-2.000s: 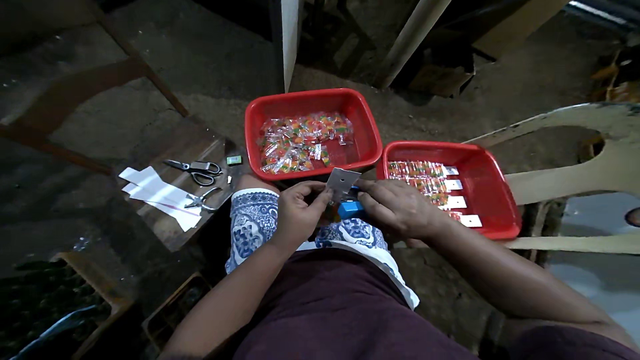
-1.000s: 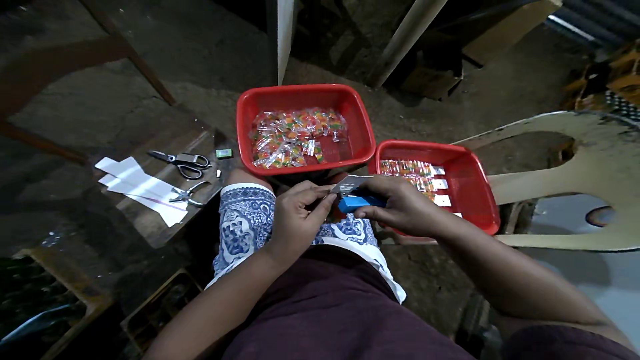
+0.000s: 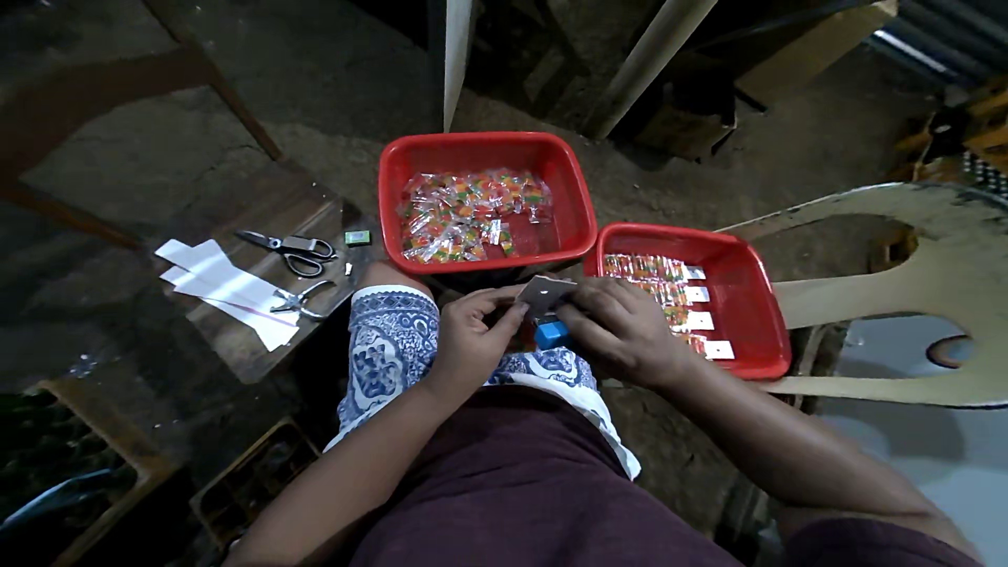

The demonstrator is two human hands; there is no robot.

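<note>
Over my lap, my left hand [image 3: 480, 327] pinches the left edge of a small card [image 3: 545, 295] with a hole in it. My right hand [image 3: 622, 327] is at the card's right side, its fingers around a blue tool [image 3: 553, 335], which looks like a stapler; its far end is hidden by the hand. Beyond my hands, a red plastic basin [image 3: 488, 140] holds many small clear packets of colourful candy [image 3: 472, 209]. In a second red basin [image 3: 748, 315] at the right lie several rows of candy packets [image 3: 646, 268] with white cards [image 3: 699, 320] at their ends.
At the left, a wooden stool [image 3: 260, 354] bears white paper strips [image 3: 228, 291], scissors [image 3: 295, 248], pliers [image 3: 303, 303] and a small green box [image 3: 357, 238]. A cream plastic chair [image 3: 850, 299] stands at the right, beside the second basin. Wooden posts [image 3: 654, 71] rise beyond the basins.
The card, flattened between my hands and partly covered a second ago, now stands tilted up and shows its hole. The blue tool has stayed by my right hand.
</note>
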